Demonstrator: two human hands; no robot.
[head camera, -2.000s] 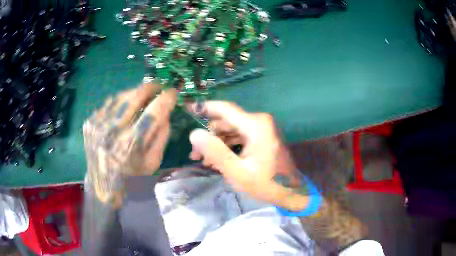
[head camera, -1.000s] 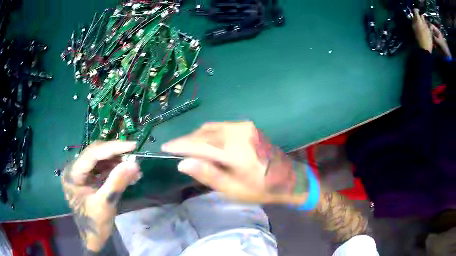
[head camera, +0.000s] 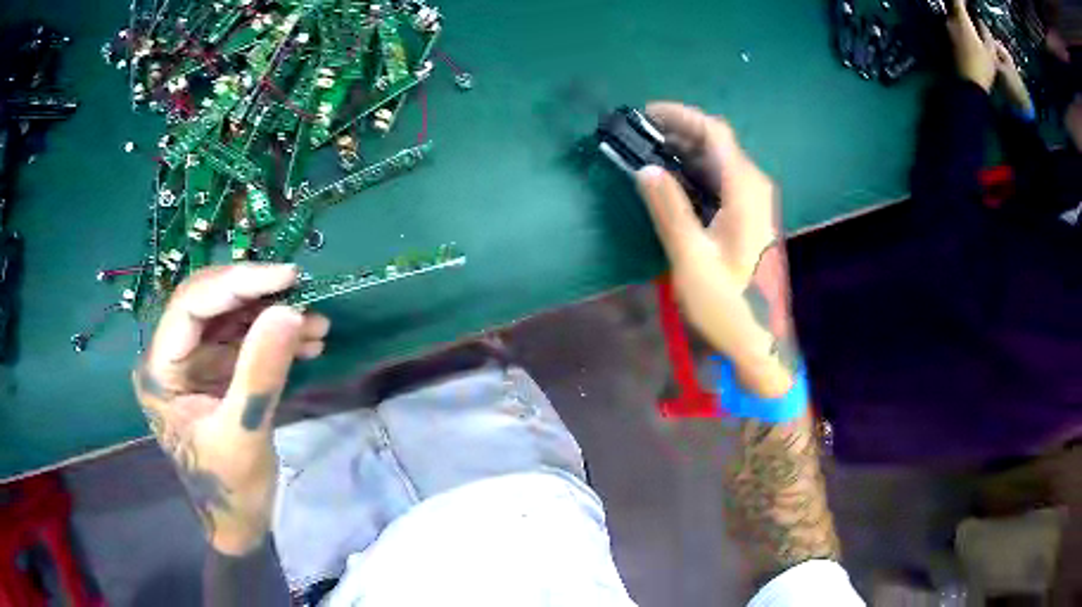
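My left hand (head camera: 231, 368) pinches one end of a narrow green circuit board (head camera: 386, 275) between thumb and fingers. The board points right, above the bench's front edge. My right hand (head camera: 724, 225) holds a black plastic housing (head camera: 635, 140) with pale strips along it, above the bench to the right of the board. The hand hides the housing's rear part. Housing and board are apart. A pile of green boards (head camera: 214, 160) with red wires lies beyond my left hand.
The green bench (head camera: 522, 225) has a curved front edge. Dark parts (head camera: 42, 107) lie at the far left, more black parts (head camera: 878, 42) at the far right. A person in dark clothing (head camera: 914, 308) reaches there. Red stools (head camera: 688, 356) stand below the edge.
My right hand has moved away from the board, right and up, and now holds a black housing. My left hand keeps the board. The pile has shifted up and left in view.
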